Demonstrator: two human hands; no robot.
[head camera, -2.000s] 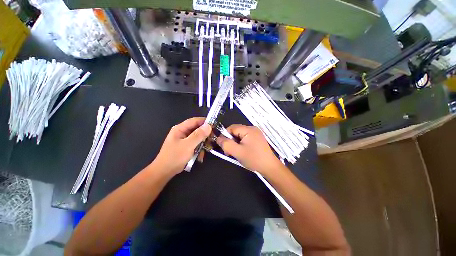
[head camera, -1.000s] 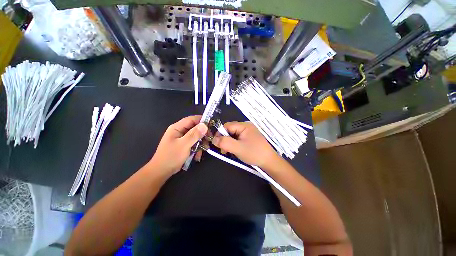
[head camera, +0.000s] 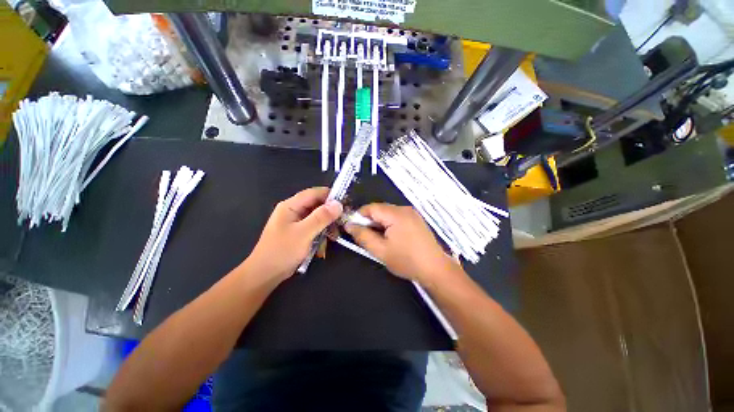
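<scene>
My left hand (head camera: 299, 229) holds a narrow silver-grey loading bar (head camera: 351, 165), tilted with its upper end towards the machine. My right hand (head camera: 397, 238) pinches the end of a white cord (head camera: 435, 309) at the bar's right side. Cord lengths run down to the right beneath my right hand and forearm; the fingers hide the cord tips. Several parallel white cords (head camera: 325, 121), joined at the top by a white comb-like runner (head camera: 352, 48), lie in the machine. One carries a green tag (head camera: 363, 104).
Loose cords (head camera: 443, 197) lie right, a small bundle (head camera: 159, 241) left, and a fanned pile (head camera: 64, 157) far left. Steel columns (head camera: 213, 68) (head camera: 480, 92) flank the holed plate (head camera: 282, 133) under the green platen (head camera: 483, 22). A cardboard box (head camera: 612, 314) stands right.
The bar and both hands stay nearly in place. The cord at my right hand has swung, its tail now nearer my forearm. The view has shifted slightly.
</scene>
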